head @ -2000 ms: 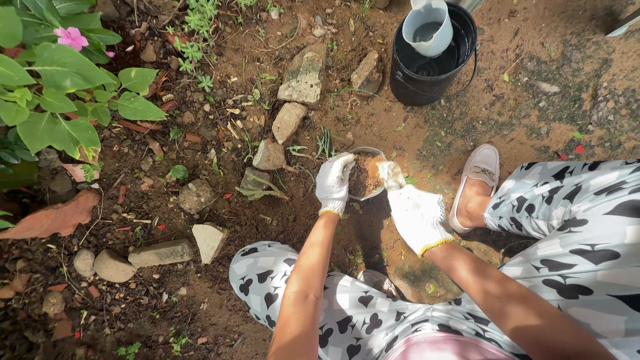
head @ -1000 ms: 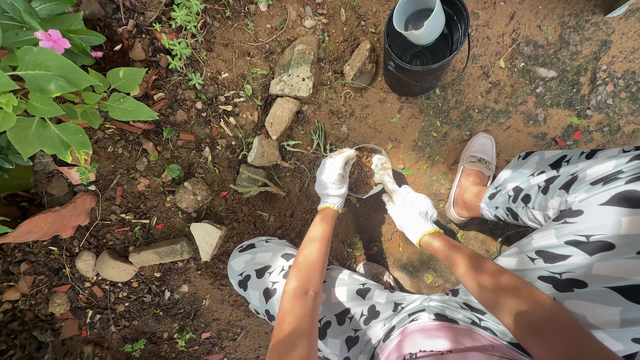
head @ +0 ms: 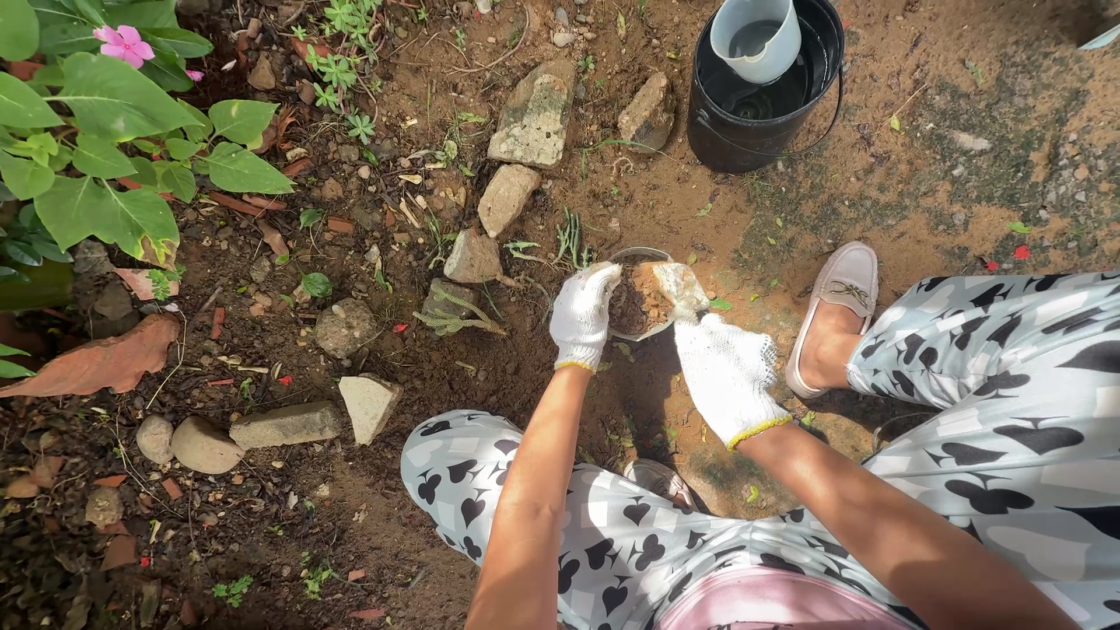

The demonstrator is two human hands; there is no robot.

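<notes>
A round container of brown soil (head: pixel 637 302) stands on the ground between my hands. My left hand (head: pixel 584 317), in a white knit glove with a yellow cuff, grips the container's left rim. My right hand (head: pixel 728 372), gloved the same way, is closed around a small trowel-like tool (head: pixel 682 289); its pale, dirt-smeared blade lies at the container's right rim. The handle is hidden in the glove. Small green succulent stems (head: pixel 570 241) stand in the ground just beyond my left hand.
A black bucket (head: pixel 739 144) of water holds a pale plastic jug (head: pixel 757 39) at the upper right. Stones (head: pixel 534 114) form a curved border, with a leafy pink-flowered plant (head: pixel 114 105) at the upper left. My shoe (head: pixel 844 280) is right of the container.
The blade in my right hand has shifted a little at the container's right side. My left hand stays at the left rim.
</notes>
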